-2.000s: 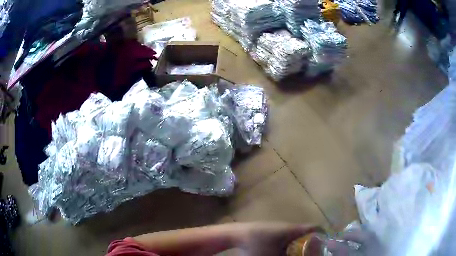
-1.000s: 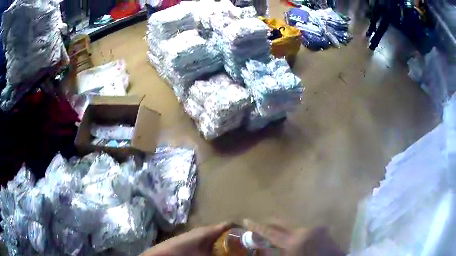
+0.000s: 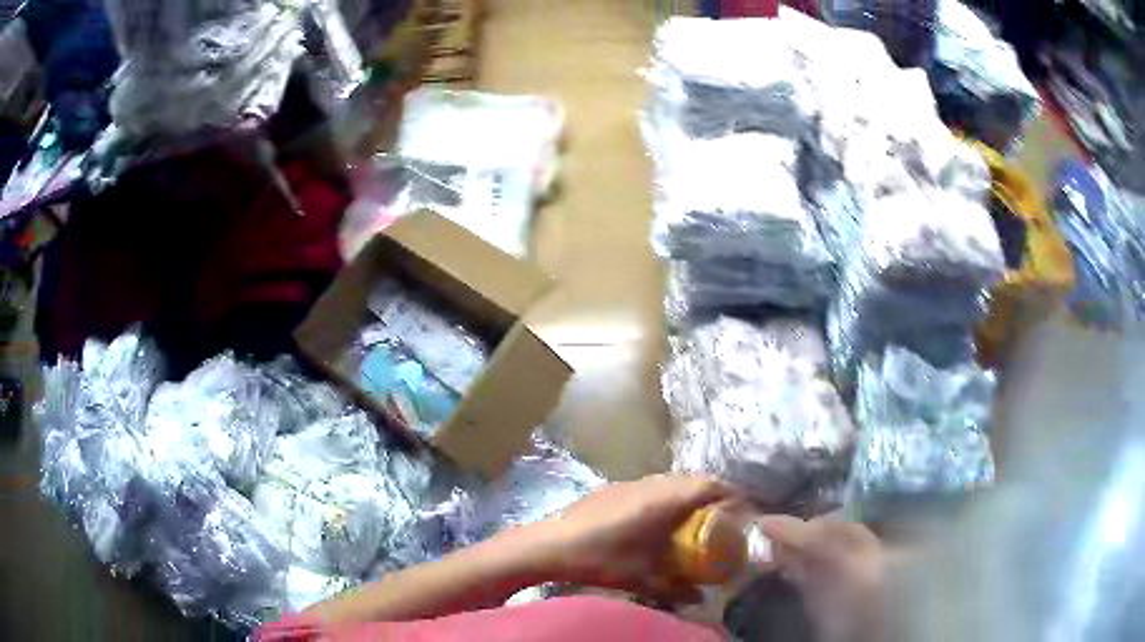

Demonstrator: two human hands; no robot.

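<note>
An orange-amber drink bottle [image 3: 706, 544] with a white cap is at the bottom centre, tilted with its cap towards the right. My left hand [image 3: 628, 537] is closed around the bottle's body, its arm coming from the lower left with a pink sleeve. My right hand [image 3: 822, 564] is at the white cap [image 3: 757, 544], with its fingers on it. The right hand is blurred, so its exact finger hold is hard to make out.
An open cardboard box [image 3: 509, 399] with pale blue and white contents stands at centre left. Bagged garment piles [image 3: 251, 464] lie at lower left. Tall bagged stacks [image 3: 741, 176] stand right of centre, with a yellow bag or bin [image 3: 1032, 238] behind. Dark red cloth [image 3: 251, 251] is at left.
The view has moved forward and turned, so the box and tall stacks appear closer. The hands and bottle show higher in the picture, and the right hand is at the white cap.
</note>
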